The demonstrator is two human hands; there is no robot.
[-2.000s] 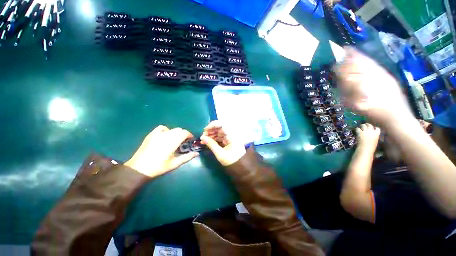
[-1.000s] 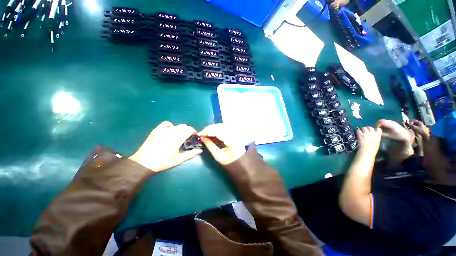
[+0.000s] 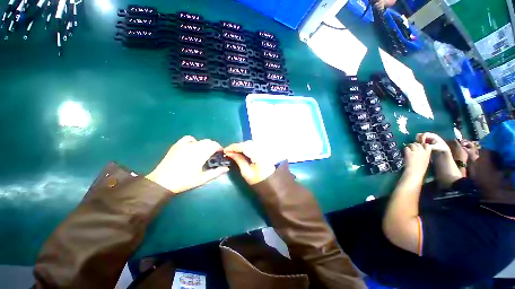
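Observation:
A small black housing (image 3: 217,161) is held above the green bench top, mostly covered by my fingers. My left hand (image 3: 185,165) grips it from the left with thumb and fingers. My right hand (image 3: 248,161) touches its right end with bent fingertips; whether a small part is between them cannot be told. The parts tray (image 3: 325,127), white inside with a light blue rim, lies just right of my right hand; its contents are washed out by glare. Laid-out black housings (image 3: 195,52) with white marks lie in columns behind the tray.
Cable bundles (image 3: 39,16) lie at the far left. A blue bin (image 3: 282,10) and paper sheets (image 3: 337,46) are at the back. The neighbour's housings (image 3: 370,130) and loose white parts (image 3: 402,123) lie right. A person in a blue cap (image 3: 500,145) works at the right edge.
The neighbour's arm that reached over the housings two seconds ago has drawn back, and both their hands are together. The blue cap has come further into view. My hands have barely moved.

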